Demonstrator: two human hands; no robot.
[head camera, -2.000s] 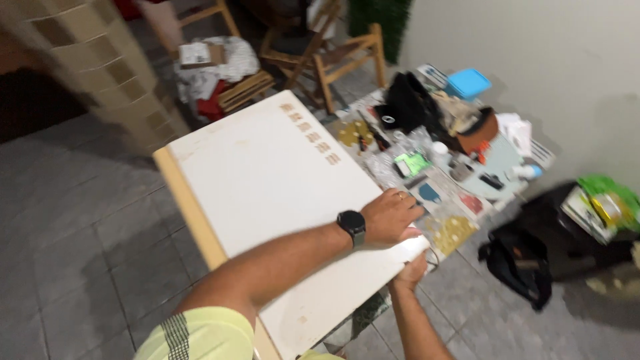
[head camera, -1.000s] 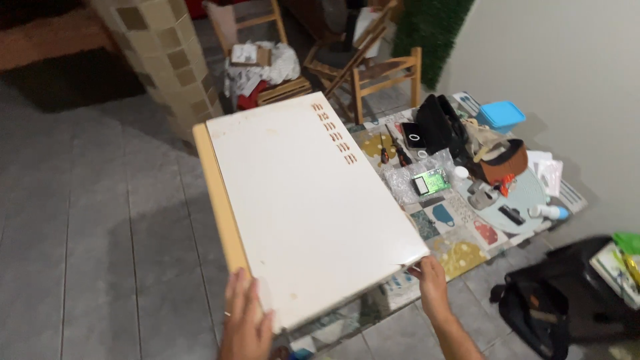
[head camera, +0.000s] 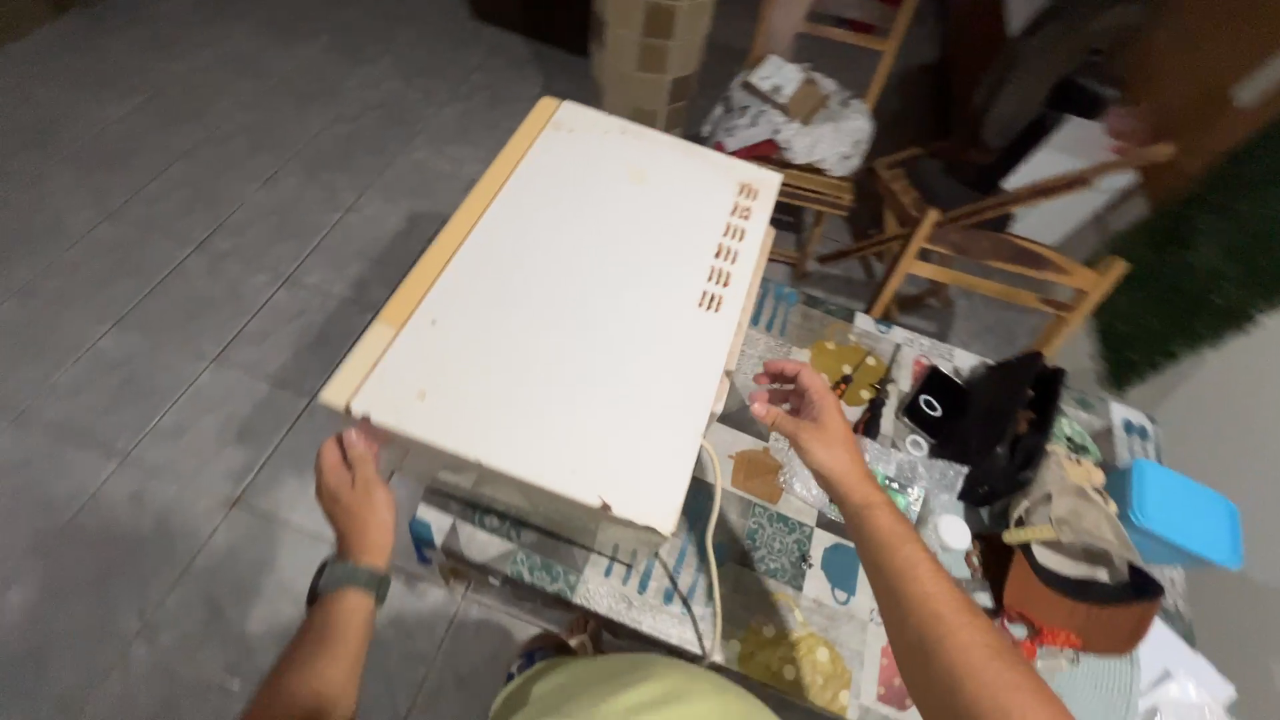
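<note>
A white metal appliance casing, likely a microwave oven, stands on the patterned tablecloth, with vent slots near its back right edge and a yellowed front strip along its left side. My left hand is at the casing's near left corner, its fingertips against or just beside it; its grip is partly hidden. To the right of the casing, my right hand is raised with fingers apart and nothing in it. A pale power cord runs from behind the casing towards the near table edge.
Right of the casing lie screwdrivers, a black bag, bubble wrap, a cap and a blue plastic container. Wooden chairs stand beyond the table. A tiled pillar rises behind.
The casing has turned on the table relative to the tablecloth. My right hand has left its near corner and is now apart from it on the right. The view has turned.
</note>
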